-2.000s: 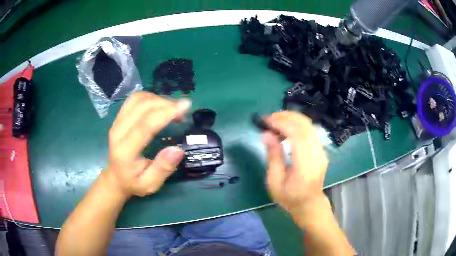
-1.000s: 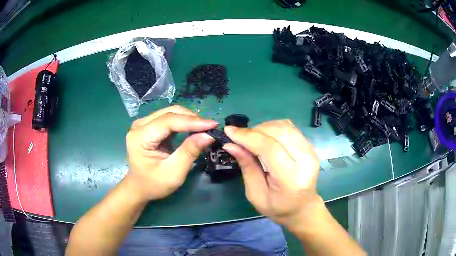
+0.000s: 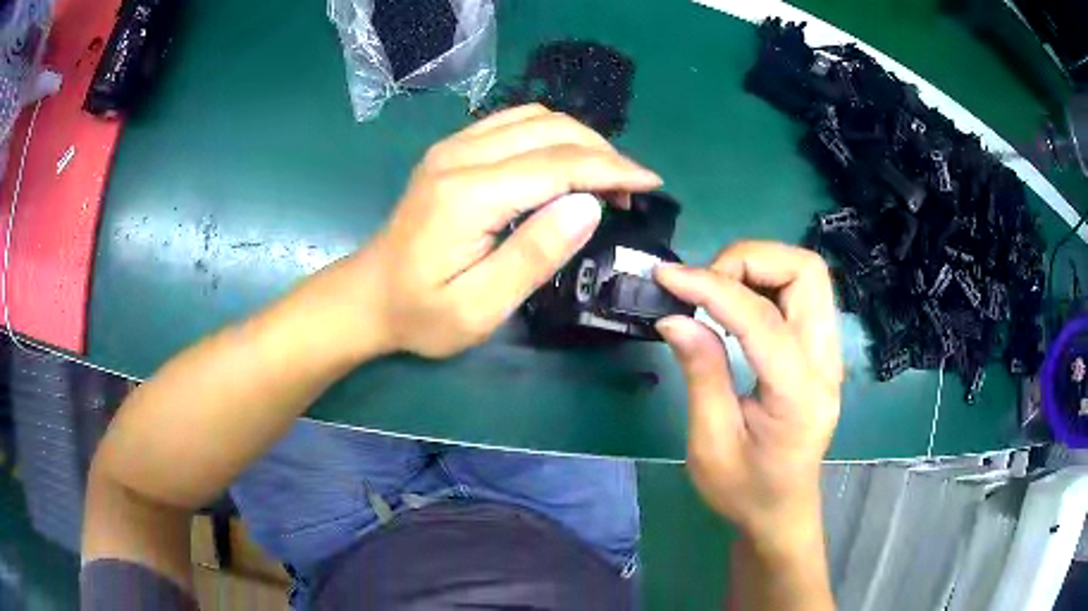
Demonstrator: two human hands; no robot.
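A black camcorder body (image 3: pixel 603 313) with a small white label lies on the green bench, its open end facing me. My right hand (image 3: pixel 758 358) pinches a small black part (image 3: pixel 647 296) between thumb and forefinger, against that end of the body. My left hand (image 3: pixel 501 233) is on the body's left and far side, thumb and fingers around it; its fingertips partly hide the body. A black flap (image 3: pixel 654 217) sticks out at the far side of the body.
A heap of small black brackets (image 3: pixel 919 215) lies at right. A clear bag of black screws (image 3: pixel 418 54) and a loose screw patch (image 3: pixel 585 78) are at the far side. A red mat (image 3: pixel 60 215) with a black unit (image 3: pixel 129 54) is at left, a purple-blue round object (image 3: pixel 1065 380) at right.
The hands were apart, then met holding a small black part above the body. Now the right hand holds it against the body's end and the left hand has moved onto the body. The view has shifted.
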